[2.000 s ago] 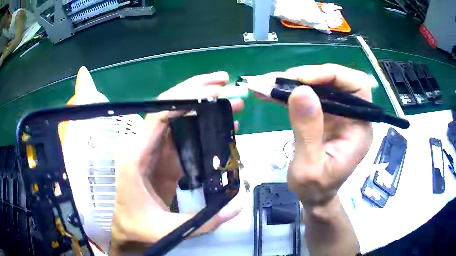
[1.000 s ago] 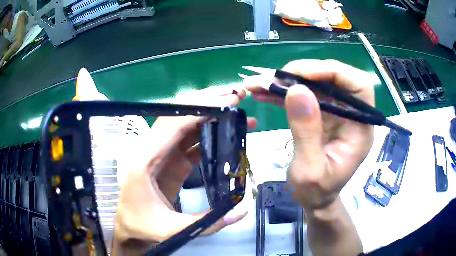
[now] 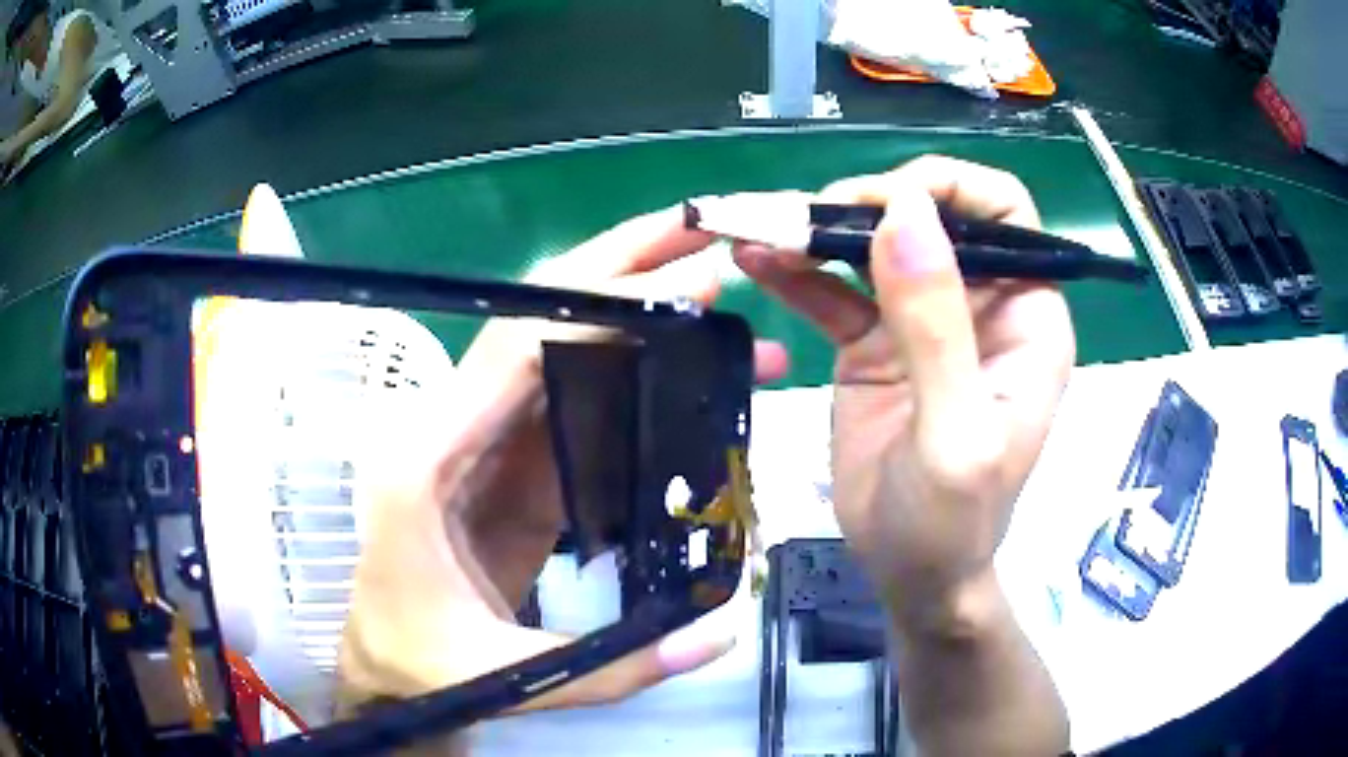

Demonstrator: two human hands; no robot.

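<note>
My left hand [image 3: 429,547] holds a black middle frame [image 3: 673,444] tilted up, its large window showing the hand and bench behind. A dark film flap [image 3: 594,429] hangs at the frame's right end, and a thin amber-gold flex strip [image 3: 722,506] sits at that end's edge. My right hand [image 3: 946,370] holds black-handled tweezers [image 3: 976,244] above the frame. Their pale tips are together at a tiny dark piece [image 3: 692,216] beside my left fingertips; whether the tips or the fingertips hold it, I cannot tell.
Another frame [image 3: 813,592] lies on the white bench below my hands. Frames with white pieces [image 3: 1161,496] lie at right. A white desk fan [image 3: 318,444] stands behind the held frame. Beyond is a green conveyor [image 3: 488,192] with dark phone parts [image 3: 1227,244]. A person [image 3: 59,74] is at top left.
The tweezer tips, apart one second ago, are now closed at the tiny dark piece near my left fingertips. The held frame has turned and shifted slightly.
</note>
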